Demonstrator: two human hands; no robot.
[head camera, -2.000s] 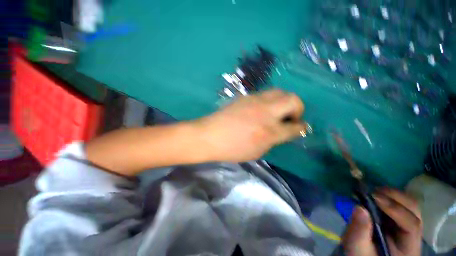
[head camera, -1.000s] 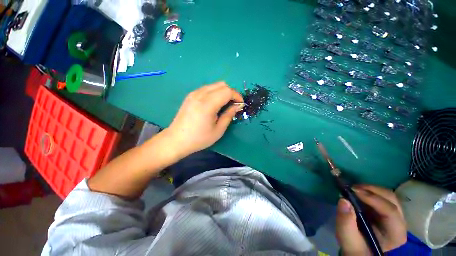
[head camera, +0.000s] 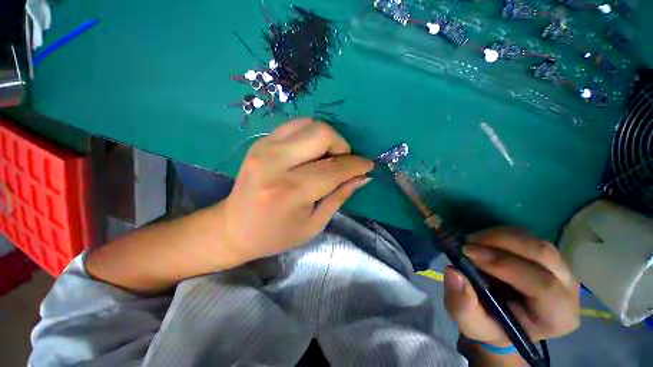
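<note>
My left hand (head camera: 297, 190) is pinched at its fingertips on a thin wire, right at the left end of a small circuit board (head camera: 394, 153) on the green mat. A thin pale strand (head camera: 249, 136) curves out behind this hand. My right hand (head camera: 512, 287) is closed around the black handle of a soldering iron (head camera: 476, 276). The iron's coppery tip is at the board's lower edge; whether it touches cannot be told. A pile of wired components (head camera: 268, 86) with white and silver heads and a dark lead tangle (head camera: 304, 50) lies above my left hand.
A clear blister tray (head camera: 458, 61) with finished boards is at the top right. A clear strip (head camera: 495, 142) lies below it. A black fan grille (head camera: 634, 143) and an off-white pot (head camera: 608, 258) are at the right. A red tray (head camera: 43, 193) and a blue stick (head camera: 66, 39) are at the left.
My left hand has moved from the component pile right to the circuit board. The iron tip has come in to the board. The head view has shifted, with the pile now higher and further left.
</note>
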